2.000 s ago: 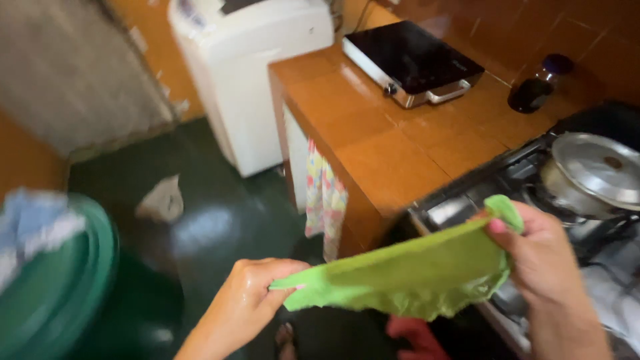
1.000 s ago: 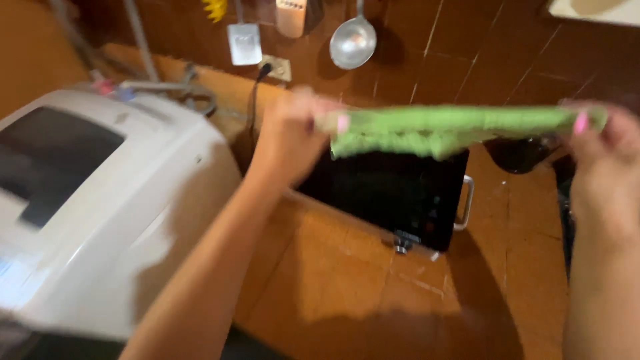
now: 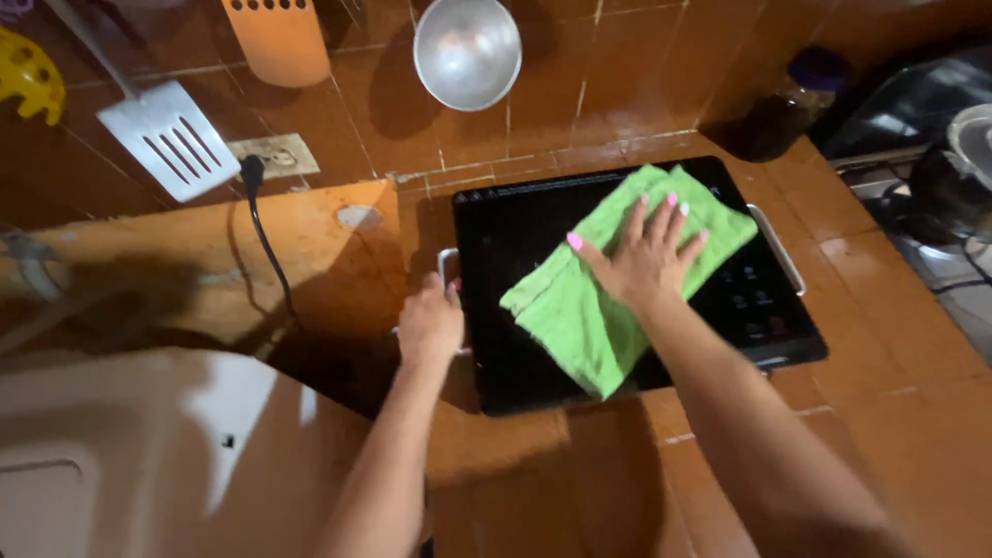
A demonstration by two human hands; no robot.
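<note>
A folded green cloth (image 3: 597,325) lies aslant on the black glass top of an electric cooktop (image 3: 511,364). My right hand (image 3: 647,260) rests flat on the cloth, palm down with the fingers spread. At the cooktop's left side, my left hand (image 3: 432,318) has its fingers curled around the metal side handle (image 3: 446,263). A matching handle (image 3: 777,249) shows on the right side. Touch markings are visible on the glass to the right of the cloth.
A white appliance (image 3: 178,457) stands at lower left. A slotted turner (image 3: 174,143) and a ladle (image 3: 467,54) hang on the tiled wall near a plug (image 3: 252,170) in an outlet. A dark lidded jar (image 3: 790,108) and a stove with a pot (image 3: 973,147) are at right.
The cloth, stretched between both hands before, now lies on the cooktop under my right hand. My left hand has let go of it and taken the left handle. The view has swung toward the counter.
</note>
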